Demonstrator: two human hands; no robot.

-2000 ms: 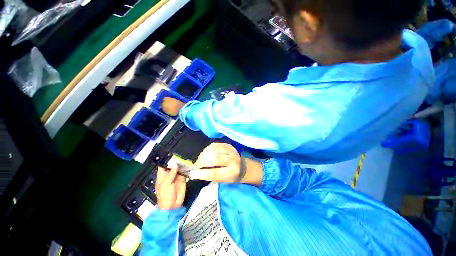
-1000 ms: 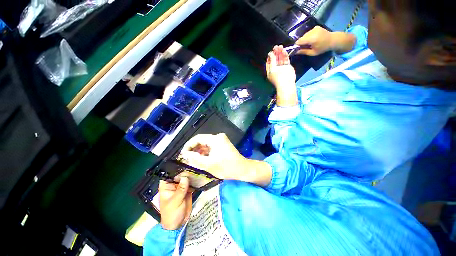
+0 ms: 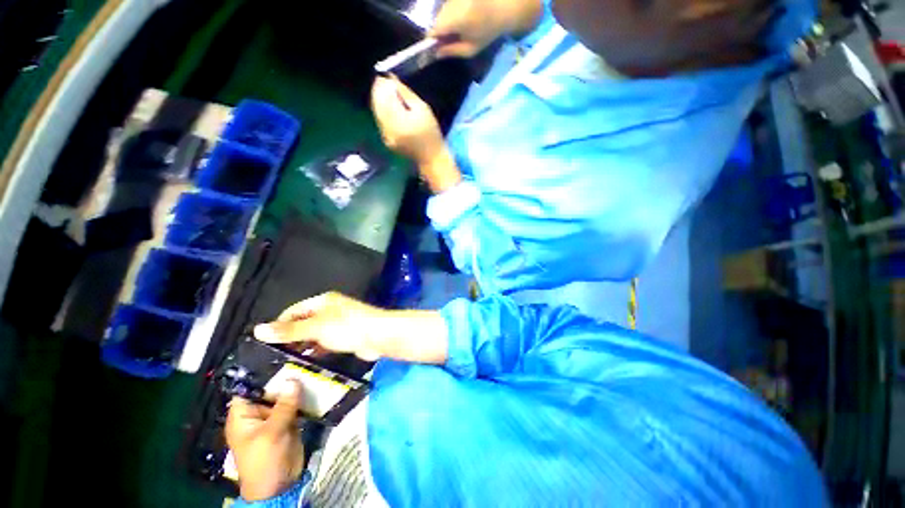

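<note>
An open smartphone body [image 3: 313, 388] with a pale battery area and a yellow strip lies tilted over the black work tray [image 3: 316, 266]. My left hand [image 3: 264, 448] grips its lower left end, thumb on the pale area. My right hand [image 3: 323, 325] is at the phone's upper edge, fingertips pointing left and touching or just above its dark end. Whether the right fingers hold a small part cannot be seen.
Blue parts bins [image 3: 208, 221] stand in a row beyond the tray, by a white board [image 3: 104, 189] with black strips. A clear plastic bag [image 3: 344, 171] lies right of them. A neighbour in a blue smock [image 3: 585, 169] holds a thin object at upper centre.
The view has turned, shifting the bins left. My right hand has flattened toward the phone's dark end. The neighbour's hand has left the bins and now both their hands are around a thin object.
</note>
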